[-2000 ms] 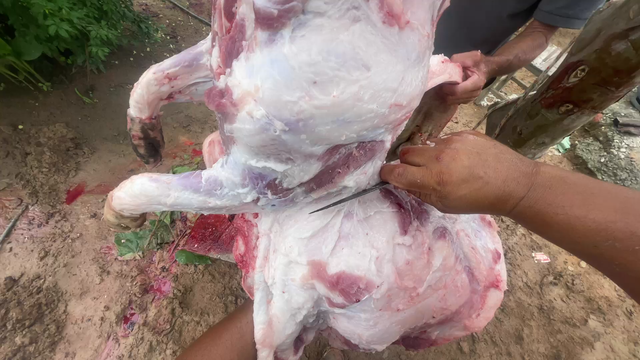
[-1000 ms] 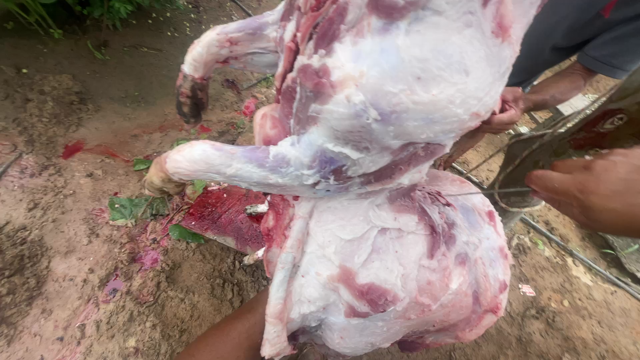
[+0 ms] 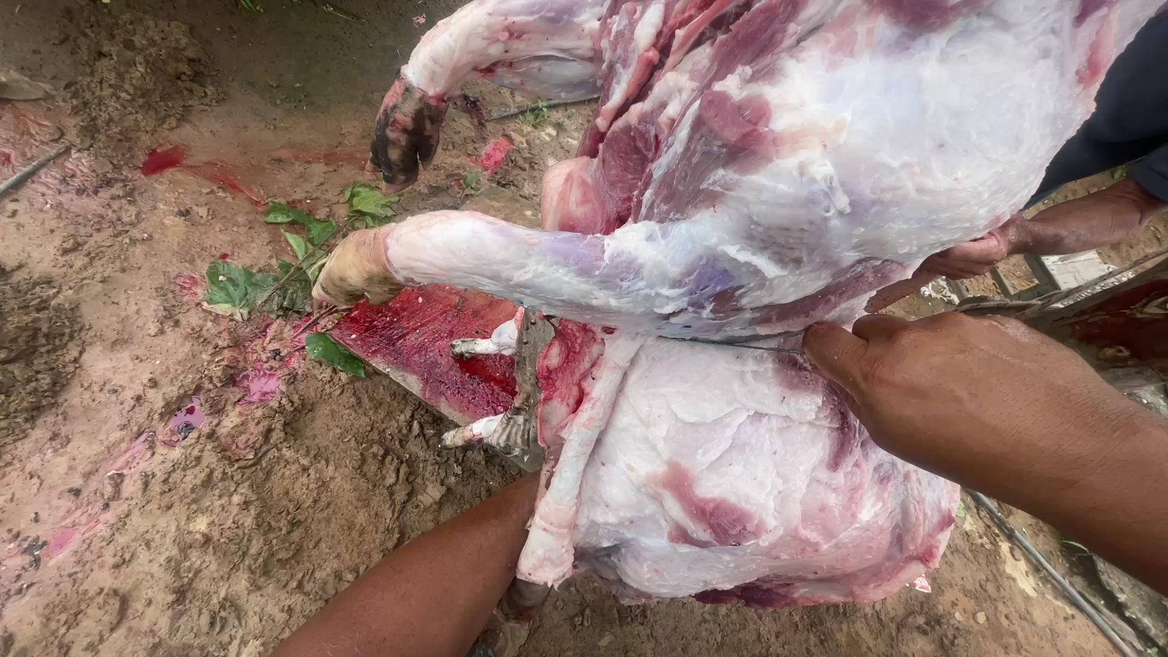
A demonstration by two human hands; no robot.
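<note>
A large skinned animal carcass [image 3: 858, 173] fills the upper right, with two forelegs reaching left; one ends in a pale hoof [image 3: 351, 266], the other in a dark one [image 3: 406, 132]. Below it lies a second big fat-covered portion [image 3: 730, 465], meeting the upper part along a crease. My right hand [image 3: 922, 392] grips a knife, its handle hidden in the fist; the thin blade [image 3: 730, 344] lies in that crease, pointing left. My left forearm comes up from the bottom edge; the hand is hidden behind the lower portion and its narrow hanging strip [image 3: 575, 474].
Another person's hand [image 3: 981, 251] touches the carcass at the right, beside a wooden post [image 3: 1122, 319]. Under the hooves lies a blood-covered board [image 3: 429, 351] with green leaves [image 3: 242, 285] beside it. The ground is muddy and blood-stained. A thin rod or cable [image 3: 1049, 566] lies at lower right.
My right hand was off to the right of the meat with the knife one second ago; it is now back against the carcass, with the blade in the crease.
</note>
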